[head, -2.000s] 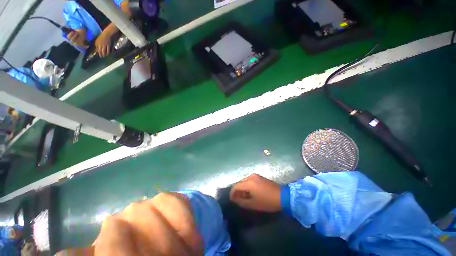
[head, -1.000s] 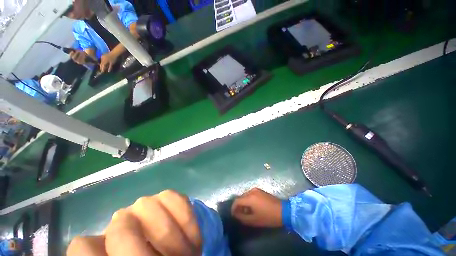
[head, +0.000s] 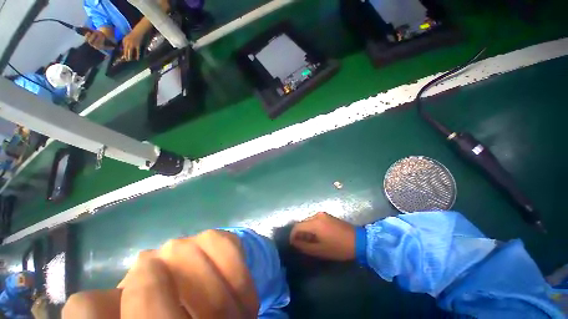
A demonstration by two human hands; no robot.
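Observation:
My left hand (head: 187, 274) is a large, blurred fist close to the camera at the bottom left; nothing shows in it, though its inner side is hidden. My right hand (head: 325, 237) rests with curled fingers low on the dark-green bench, with no tool visible in it. A dark patch lies against its fingertips; I cannot tell what it is. A round dish (head: 420, 185) of tiny screws stands beyond my right sleeve. A black electric screwdriver (head: 495, 174) lies to its right, untouched. A tiny loose piece (head: 337, 185) lies left of the dish.
A white rail (head: 299, 137) crosses behind the bench. Beyond it, black fixtures (head: 274, 106) with devices stand on a green strip. A pale post (head: 81, 128) slants in from the left. A person's hands (head: 131, 47) work at the upper left; another person is at the lower left.
The view has shifted, so the bench, fixtures and dish sit higher in the picture. My left fist appears slightly lower against the bench. My right hand keeps its curled pose; the screwdriver still lies there.

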